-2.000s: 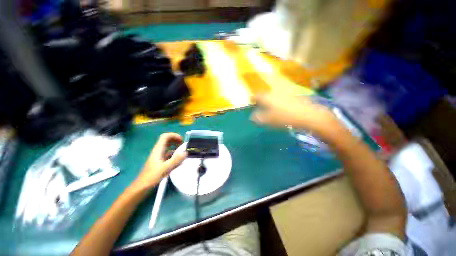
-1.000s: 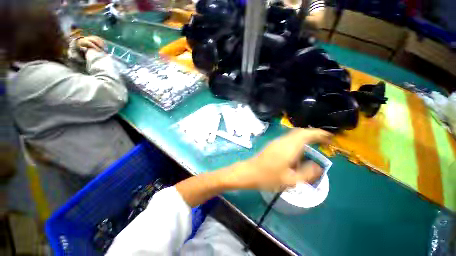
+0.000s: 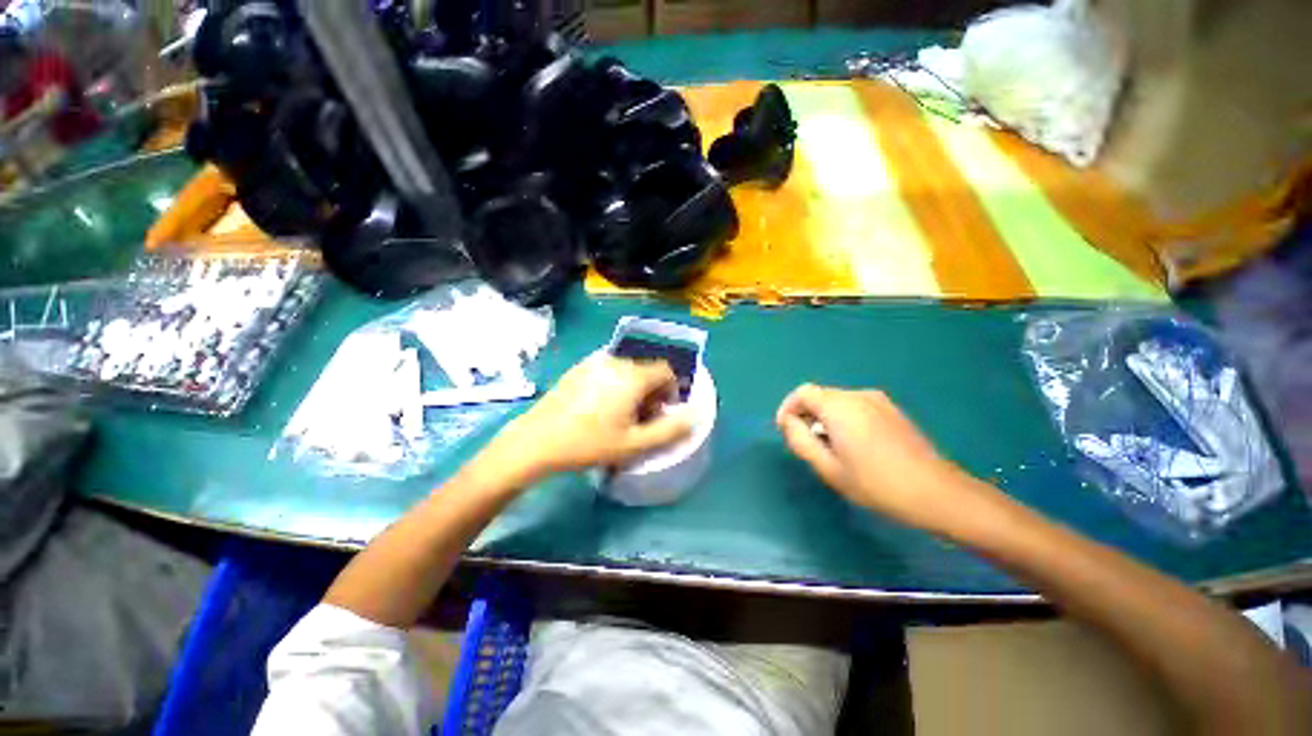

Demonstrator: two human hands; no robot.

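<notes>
A white plastic housing [image 3: 666, 472] stands on the green bench in front of me, with its rectangular frame at the far side. A black module [image 3: 655, 352] sits in that frame. My left hand [image 3: 612, 417] lies over the housing, its curled fingers at the module and its thumb on the housing's top; it hides part of both. My right hand [image 3: 863, 449] is just above the bench to the right of the housing, apart from it, with fingers curled together. A tiny pale spot shows at its fingertips; I cannot tell what it is.
Left bag of white parts [image 3: 417, 377]; right bag of white parts [image 3: 1173, 417]. Clear tray of small parts [image 3: 194, 328] at far left. Black plastic shells [image 3: 533, 173] on an orange-yellow striped sheet [image 3: 921, 194] behind. Blue crate [image 3: 492, 664] and cardboard [image 3: 1036, 683] below the bench edge.
The view has swung back right from the left side. My right hand, out of view a second ago, now shows beside the housing. My left hand remains at the housing, its fingers more curled.
</notes>
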